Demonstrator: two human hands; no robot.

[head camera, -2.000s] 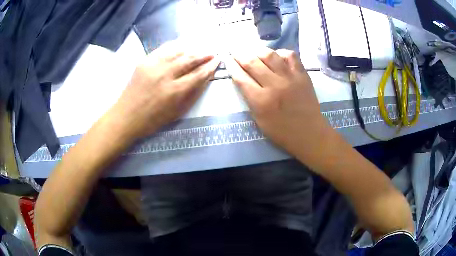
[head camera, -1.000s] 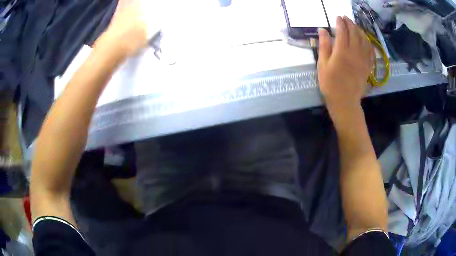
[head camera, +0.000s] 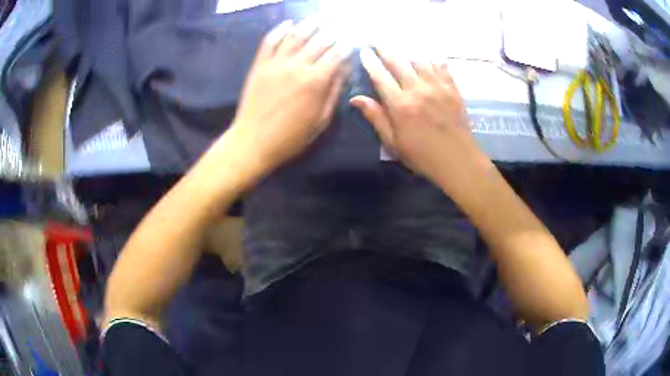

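Observation:
A dark grey garment panel lies across the left and middle of the white table and reaches over its front edge. My left hand lies flat on the panel, palm down, fingers pointing up towards the glare. My right hand rests at the panel's right edge, its fingers spread and the thumb on the dark cloth. Neither hand visibly pinches anything. Strong glare at top centre hides the needle area and washes out the fingertips.
A smartphone lies right of my right hand, with a black charging cable below it. Yellow-handled scissors lie further right. Dark cut pieces hang at the left. Light grey pieces are piled at the lower right.
The dark panel now covers the left and middle of the table. My left hand has moved right onto it. My right hand has left the phone and scissors and moved left to the panel.

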